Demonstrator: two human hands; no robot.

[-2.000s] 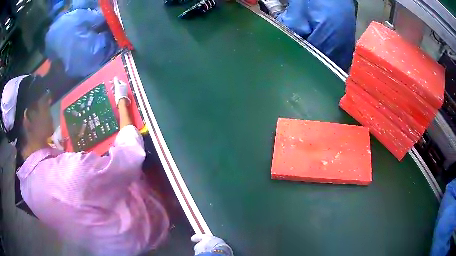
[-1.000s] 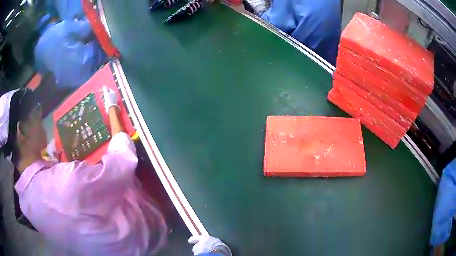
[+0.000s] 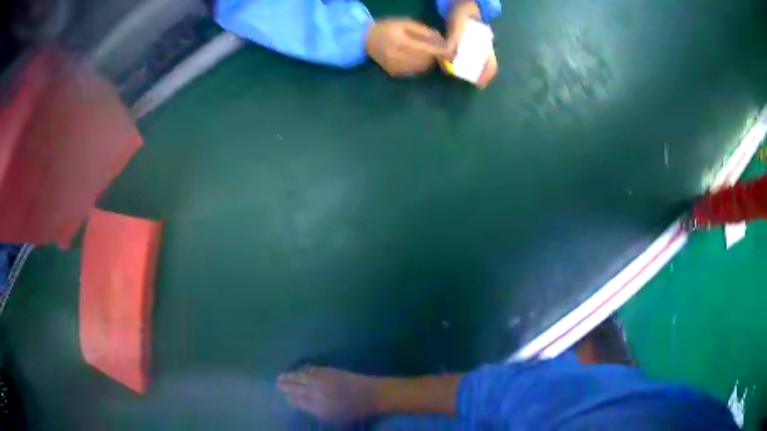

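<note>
My right hand [image 3: 328,392] is bare and blurred at the bottom centre, over the dark green belt [image 3: 336,227]. Its arm comes in from the lower right in a blue sleeve. The fingers point left; no object shows in it, but blur hides how far the fingers are apart. My left hand is not in view. A red foam pad [image 3: 116,295] lies flat on the belt at the left, away from my hand. Stacked red foam [image 3: 67,156] stands behind it at the left edge, blurred.
Across the belt, a person in blue sleeves holds a small white item [image 3: 470,50] with a yellow edge. The white-and-red belt edging [image 3: 610,295] curves up the right side. A red-wrapped post [image 3: 736,200] stands there, beside the bright green bench [image 3: 715,311].
The view has swung to the right. The foam pad and stack now show at the left. The gloved hand at the belt edge is gone from view, and my bare right hand has come in.
</note>
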